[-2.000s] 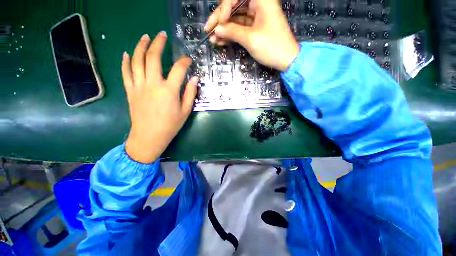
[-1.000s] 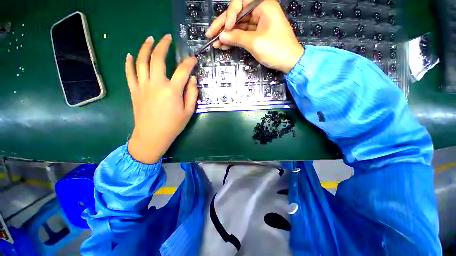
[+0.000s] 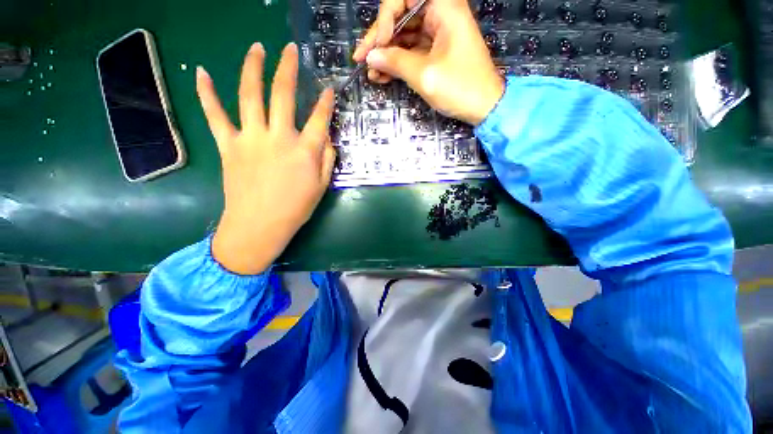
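Observation:
A clear blister tray (image 3: 593, 63) with rows of small round dark units lies on the green bench, its near left part bright with glare. My right hand (image 3: 436, 63) is over the tray and grips thin tweezers (image 3: 408, 19). The tweezer tip points down left to the tray's left part, close to my left index fingertip. My left hand (image 3: 271, 161) lies palm down at the tray's left edge, fingers spread, thumb side by the tray. Whether the tip or the left fingertips hold a tiny part is too small to tell. A heap of tiny black parts (image 3: 462, 210) lies at the tray's near edge.
A smartphone (image 3: 140, 106) lies left of my left hand. Tiny white bits (image 3: 47, 123) are scattered farther left. A silvery plastic bag (image 3: 716, 89) lies right of the tray. A greyer tray edge (image 3: 763, 68) shows at far right. The bench's front edge runs below my wrists.
My left fingers have spread wider, with the outer fingers moved up and left. The tweezers and my right hand have shifted only slightly over the tray.

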